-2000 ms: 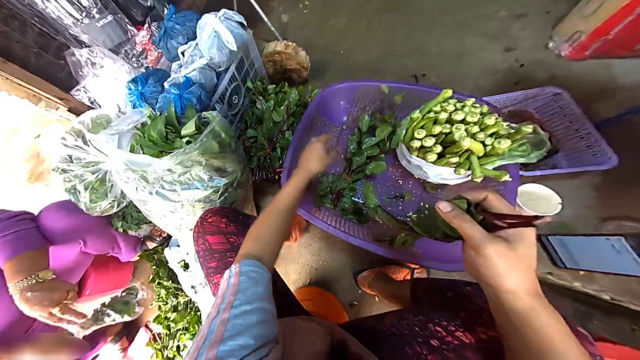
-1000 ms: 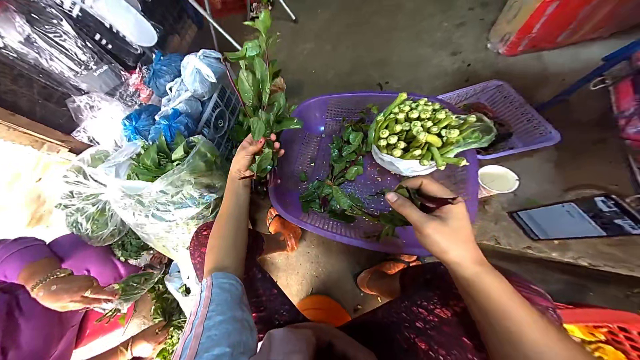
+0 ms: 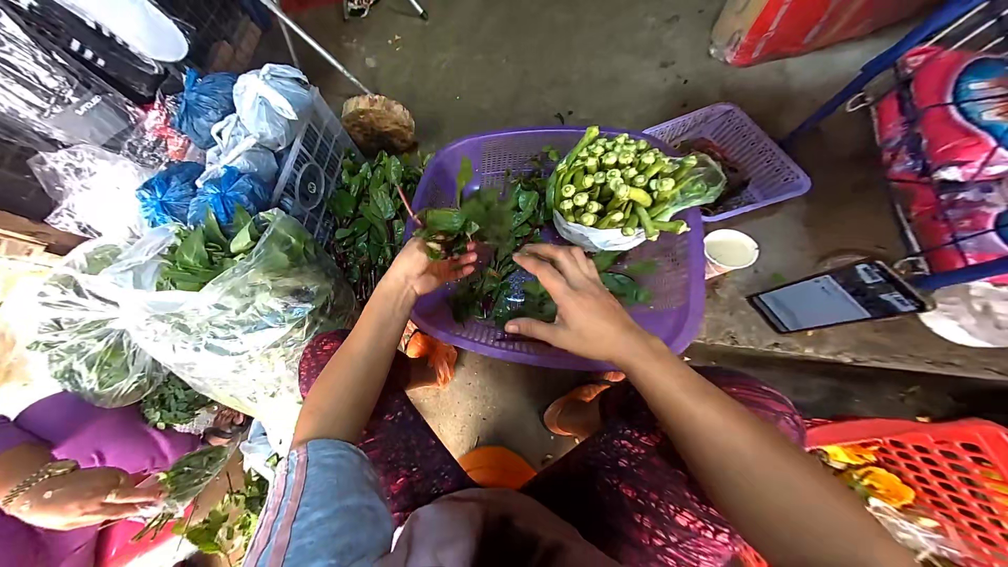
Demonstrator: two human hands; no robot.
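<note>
My left hand (image 3: 431, 266) holds a leafy green stem (image 3: 453, 220) at the left side of the purple plastic basket (image 3: 689, 315); the leaves are partly blurred. My right hand (image 3: 568, 298) is over the basket's middle, fingers spread above loose dark green leaves (image 3: 524, 205), with nothing seen in its grasp. Beside it, at the basket's right, a bundle of okra (image 3: 610, 185) stands in a white plastic wrapping, cut ends up. More leafy greens with reddish stems (image 3: 378, 209) lie just left of the basket.
Clear bags of greens (image 3: 228, 315) and tied blue bags (image 3: 228, 193) are at left, near a person's hand (image 3: 71, 496). A lilac basket (image 3: 776, 189), a cup (image 3: 730, 250) and a phone (image 3: 839, 298) are at right; a red crate (image 3: 937, 457) is lower right.
My left hand has brought the leafy stem from left of the purple basket to over its left side. My right hand no longer shows the dark leaf it held.
</note>
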